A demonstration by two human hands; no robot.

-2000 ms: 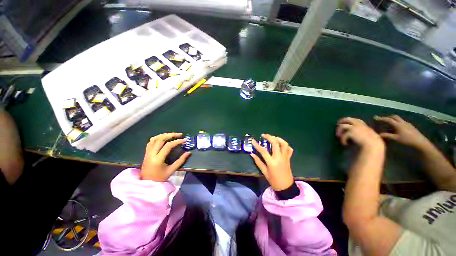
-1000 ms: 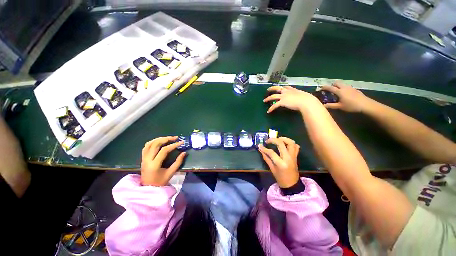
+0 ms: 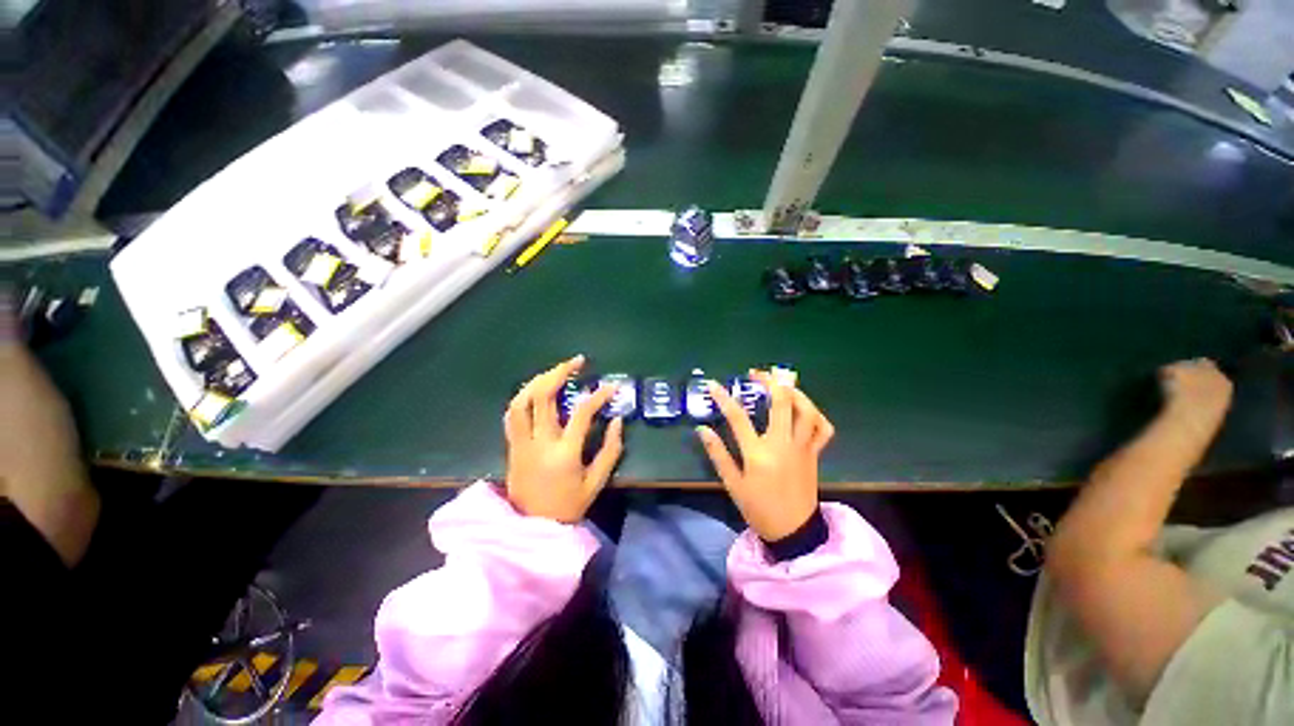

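Observation:
A row of small black smartwatch units (image 3: pixel 661 400) lies on the green bench in front of me, several with lit white or bluish screens. My left hand (image 3: pixel 554 447) is over the left end of the row, fingers spread and fingertips on the units there, partly hiding them. My right hand (image 3: pixel 771 461) is over the right end, fingers apart, fingertips touching units. A pale tab shows beyond my right fingertips. The units rest on the bench; neither hand lifts one.
A stacked white blister tray (image 3: pixel 319 383) with tabbed units stands at left, a yellow pen (image 3: pixel 541 243) beside it. A clear-silver item (image 3: pixel 691 237) sits near the metal post (image 3: pixel 837 114). Dark waiting units (image 3: pixel 880 275) lie at right. People's arms (image 3: pixel 1142 496) are on both sides.
My left hand has moved right, onto units nearer the row's middle. The neighbour's hands have drawn back right, and a dark row of units now shows near the rail.

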